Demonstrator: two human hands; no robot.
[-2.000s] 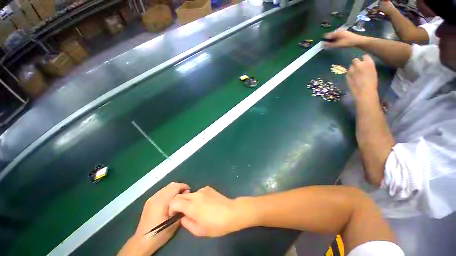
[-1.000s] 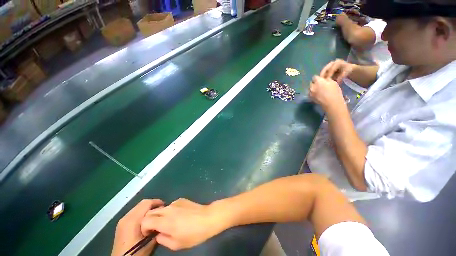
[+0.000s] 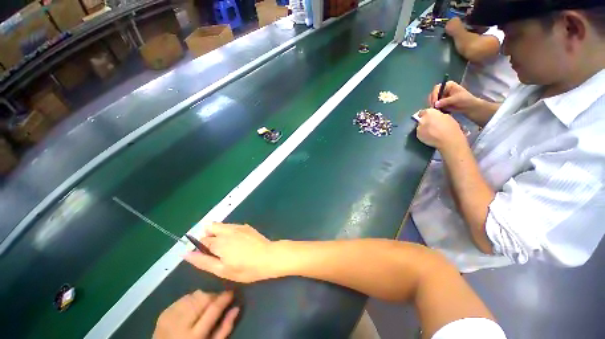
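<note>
My right hand [image 3: 235, 253] holds dark tweezers [image 3: 200, 245] at the white rail. Their tips are at the near end of a thin pale strip [image 3: 147, 220]; I cannot tell whether they grip it. The rest of the strip lies out over the belt. My left hand [image 3: 194, 316] is low over the dark-green bench, below my right hand, with its fingers curled and blurred. A dark blur shows by its fingertips, and I cannot tell whether it is a held part or shadow.
The narrow white rail [image 3: 282, 149] divides the bench from the green belt [image 3: 219, 155]. Small units ride on the belt, one at lower left [image 3: 64, 298], one mid-belt [image 3: 269, 135]. A neighbouring worker [image 3: 531, 145] sits at right behind dark [image 3: 373, 123] and pale [image 3: 388, 96] component piles.
My hands were together and are now apart. My right hand has moved up to the rail with the tweezers. The neighbour now holds a dark pen-like tool upright.
</note>
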